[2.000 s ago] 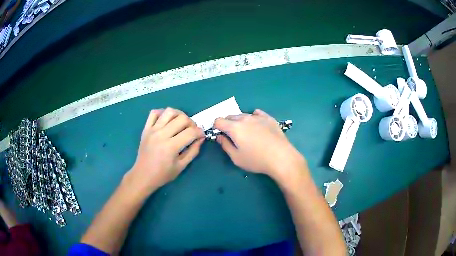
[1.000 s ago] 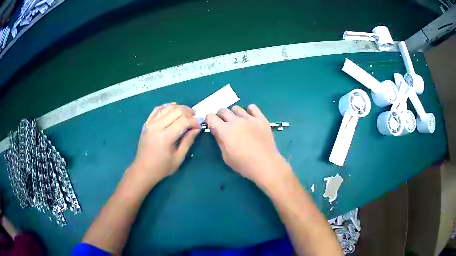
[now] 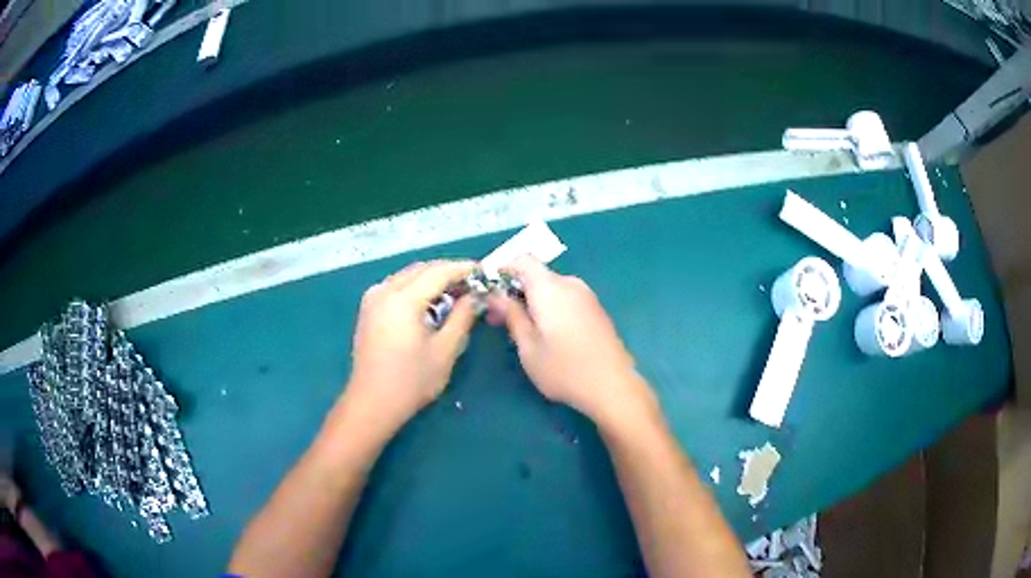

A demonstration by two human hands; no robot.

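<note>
My left hand (image 3: 407,327) and my right hand (image 3: 565,327) meet at the middle of the bench, fingertips close together. Between them is a circuit board strip (image 3: 484,289), small, shiny and dark, pinched by the fingers of both hands. A round metallic end (image 3: 439,311) shows at my left fingers; I cannot tell what it belongs to. A white handle shell (image 3: 531,245) sticks out behind the fingers toward the back; the rest of it is hidden by my hands.
A pile of board strips (image 3: 107,418) lies at left. Several white fan housings (image 3: 808,288) lie at right, one on the metal edge strip (image 3: 396,231). A scrap piece (image 3: 757,472) and loose white parts (image 3: 797,548) are at lower right. A person's arm (image 3: 34,525) shows at lower left.
The strip end that stuck out right of my right hand no longer shows there. My hands are closer together. The whole view has shifted, with the bench lower in the picture.
</note>
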